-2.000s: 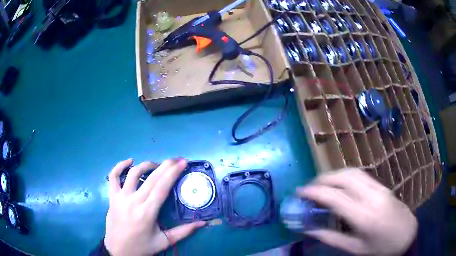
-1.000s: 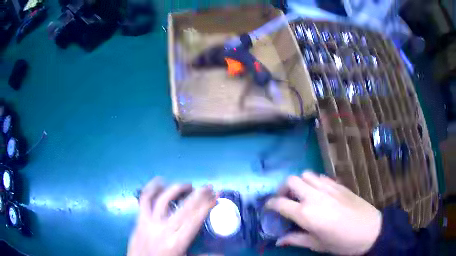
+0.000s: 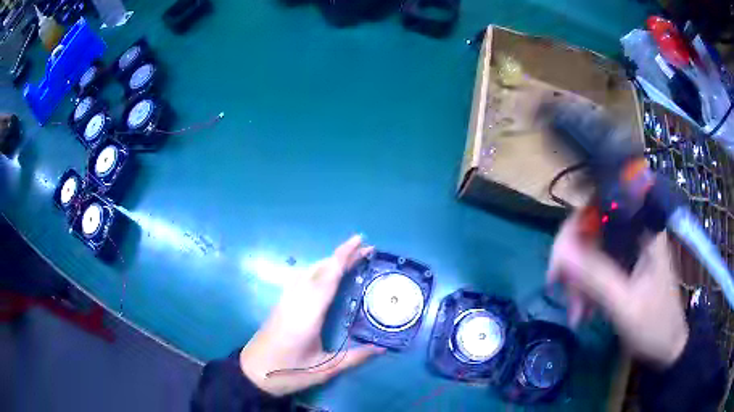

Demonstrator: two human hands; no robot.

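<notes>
My left hand (image 3: 302, 326) holds a black speaker frame (image 3: 354, 310) by its left side, with a silvery speaker driver (image 3: 393, 300) seated in it; thin lead wires run over the palm. To its right on the bench lies a second frame (image 3: 439, 354) with a driver (image 3: 480, 336) in it. A third dark frame with a round part (image 3: 543, 364) touches it on the right. My right hand (image 3: 616, 282), blurred, grips the black hot glue gun (image 3: 591, 149), whose nozzle points up-left over the tray. A whitish glue stick (image 3: 702, 245) extends from its rear.
The shallow cardboard glue gun tray (image 3: 515, 189) stands at upper right, the divided carton (image 3: 696, 173) beyond it at the right edge. Several finished speaker assemblies (image 3: 106, 161) lie at left beside a blue bin (image 3: 66, 68). A red-and-clear plastic item (image 3: 672, 40) is at top right.
My right hand has left the driver at the second frame and lifted the glue gun from the tray. My left hand now holds the left frame's outer side. The view has swung left.
</notes>
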